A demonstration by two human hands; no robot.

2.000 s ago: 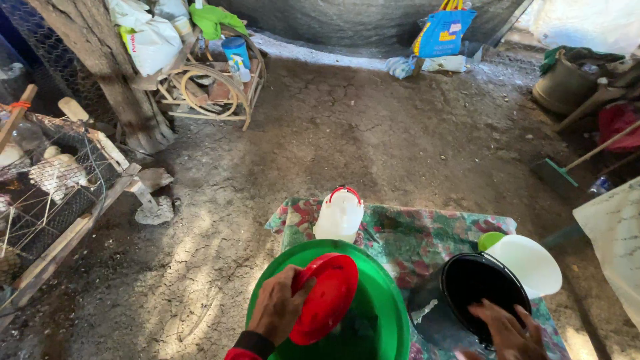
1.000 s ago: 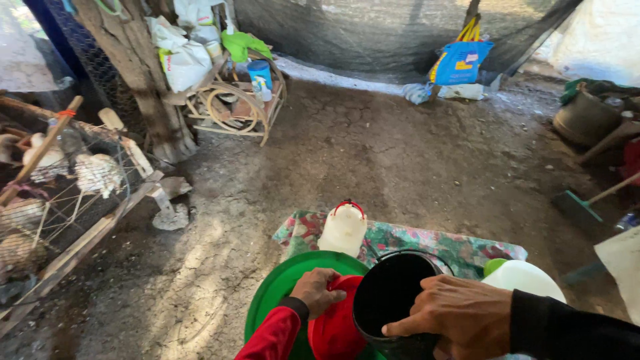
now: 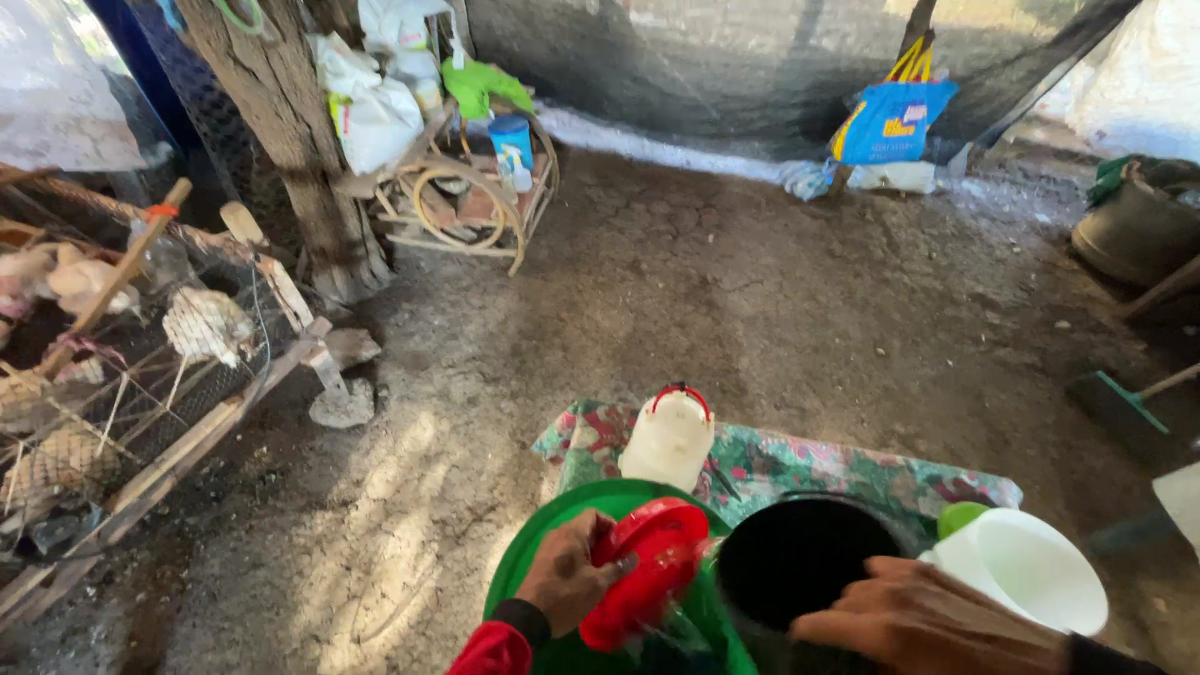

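My left hand grips the edge of a red plastic dish-like piece, tilted over a large green plastic basin. Water seems to splash off the red piece on its right side. My right hand is curled over the rim of a black bucket, which stands at the basin's right side; its inside is dark. Behind the basin stands a whitish plastic container with a red handle, on a floral cloth. A white tub and a bright green item are right of the bucket.
A wire-and-wood pen holds several light-feathered birds at left. Beyond it are a tree trunk and a cane stand bearing bags. A blue bag hangs at the back. A broom head and a large pot are at right.
The black bucket, tilted toward the basin one second ago, has moved right, away from the red piece. My left hand has raised and tilted the red piece.
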